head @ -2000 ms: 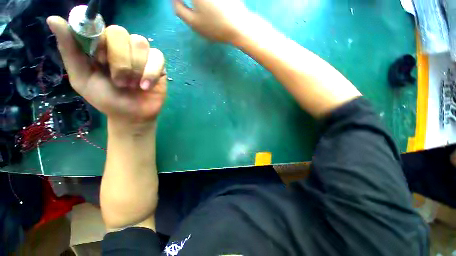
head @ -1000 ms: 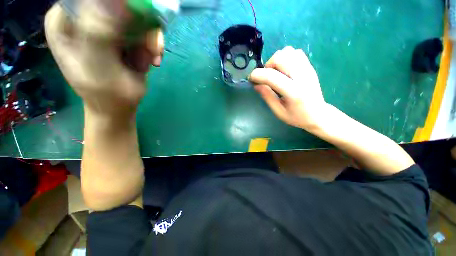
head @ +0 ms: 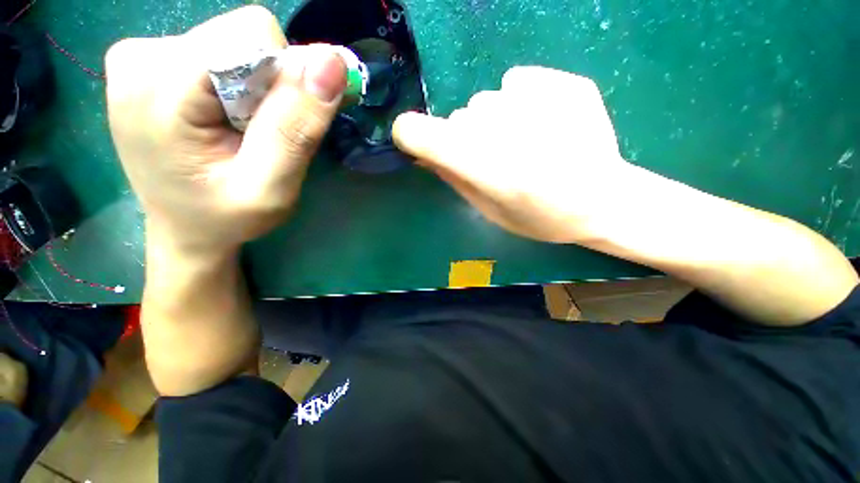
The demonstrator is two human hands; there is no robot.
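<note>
My left hand (head: 222, 132) is closed around the silver-white glue tube (head: 247, 87), thumb on top. The tube's green end points right, and its dark nozzle lies over the open black plastic housing (head: 377, 151). Whether the tip touches the housing cannot be told. The housing lies on the green bench top, partly hidden by my left hand and the tube, with a thin red wire at its top. My right hand (head: 528, 156) has its fingers curled, and its fingertips are at the housing's right edge, holding it.
More black housings (head: 42, 203) with red wires lie at the bench's left. A yellow tape piece (head: 471, 274) is on the bench's front edge (head: 358, 294). Cardboard (head: 618, 300) shows below the edge. Part of another person's dark clothing (head: 47, 368) is at lower left.
My left hand has brought the tube over the housing. The housing shows further left and larger in view, with my right hand still at its right edge.
</note>
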